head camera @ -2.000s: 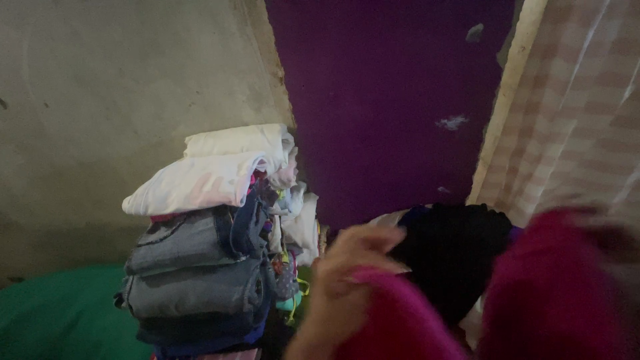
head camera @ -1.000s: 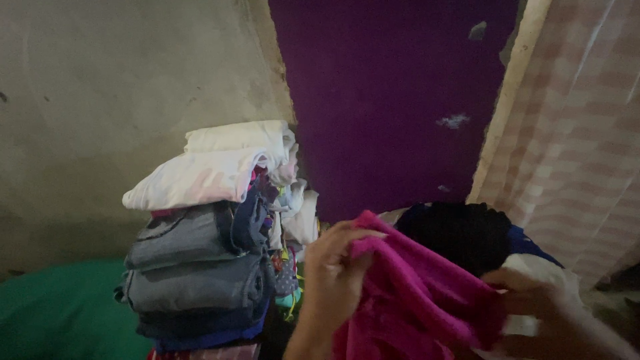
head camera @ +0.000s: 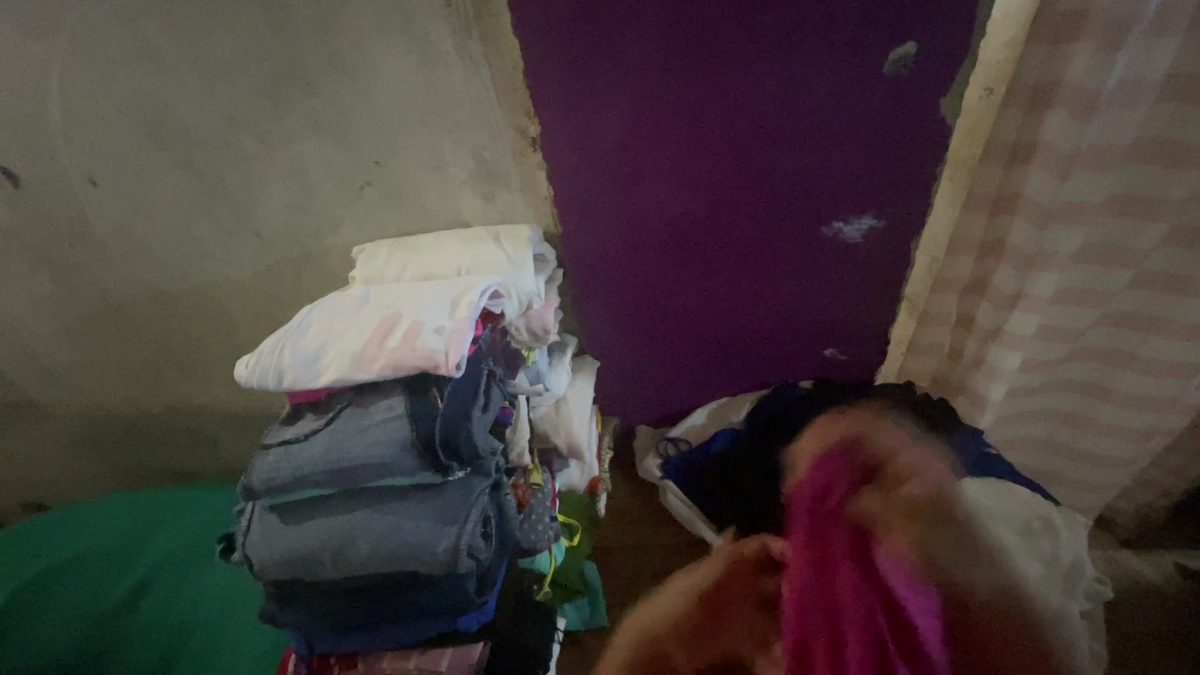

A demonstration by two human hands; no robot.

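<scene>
A bright pink cloth (head camera: 844, 553) hangs bunched between my hands at the lower right. My right hand (head camera: 891, 469), blurred, grips its upper end. Lower and to the left, my left hand (head camera: 722, 600) is at the cloth's left edge; its fingers are blurred, and whether they pinch the fabric cannot be made out. Behind the hands lies a heap of dark clothes (head camera: 750, 450) in a white sack or cloth. To the left rises a stack of folded clothes, with white garments (head camera: 375, 337) on top and grey-blue jeans (head camera: 366, 530) below.
A green cloth (head camera: 122, 581) spreads at the far left. Behind stand a bare plaster wall (head camera: 234, 141) and a purple panel (head camera: 731, 187). A checked curtain (head camera: 1059, 281) hangs at the right. More small garments (head camera: 567, 412) are piled behind the jeans.
The pink cloth, spread between both hands a second ago, is now gathered into a narrow upright bunch. My right hand has moved left and up, close to my left hand. The clothes stack has not moved.
</scene>
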